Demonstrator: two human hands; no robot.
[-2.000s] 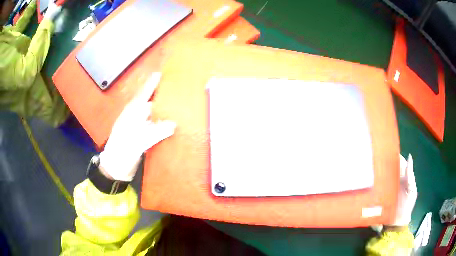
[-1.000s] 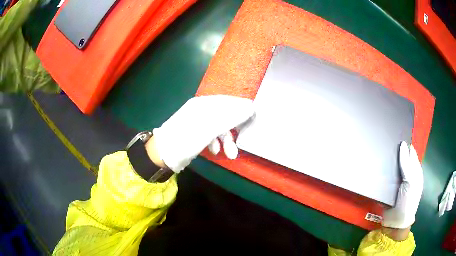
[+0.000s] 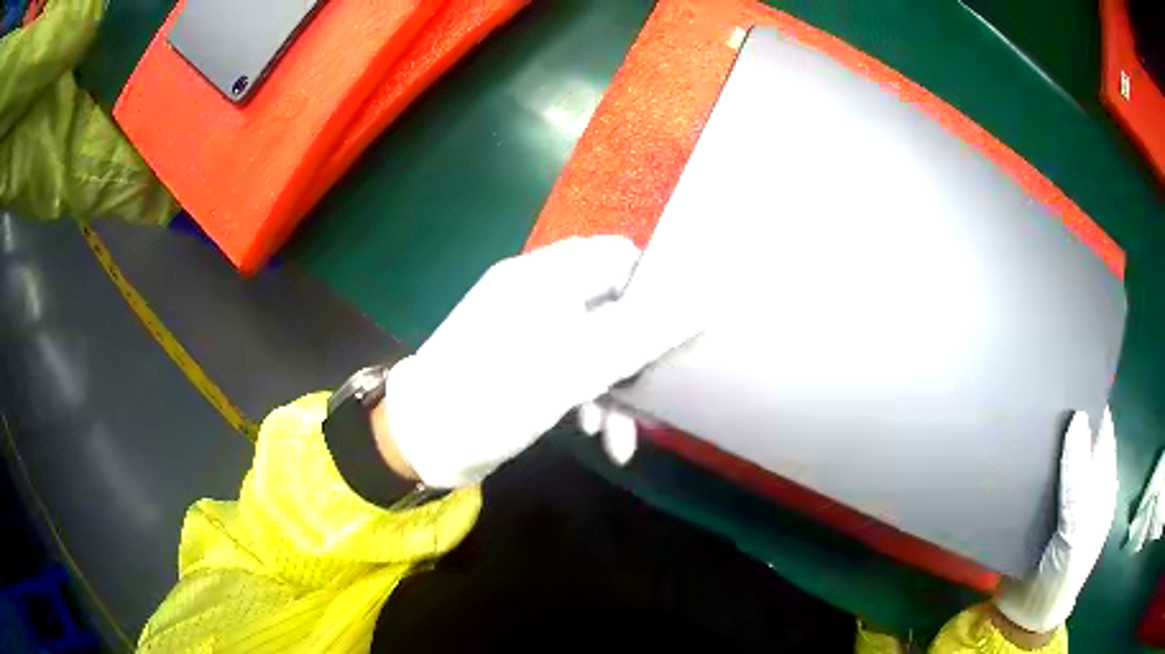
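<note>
A tablet shows its grey back cover, with strong white glare over the middle. It is held above an orange-red foam pad and hides most of it. My left hand, in a white glove, grips the tablet's left edge, with the thumb on the cover and some fingertips showing below the edge. My right hand, also gloved, holds the lower right edge, partly hidden behind the tablet.
Another tablet lies on stacked foam pads at upper left. A person's yellow sleeve is at the left edge. Another foam pad is at upper right. A white cloth lies on the green bench at right.
Both hands have taken hold of the tablet, first lying on its pad, and raised it closer to the camera. The pad has moved away from the left stack and turned.
</note>
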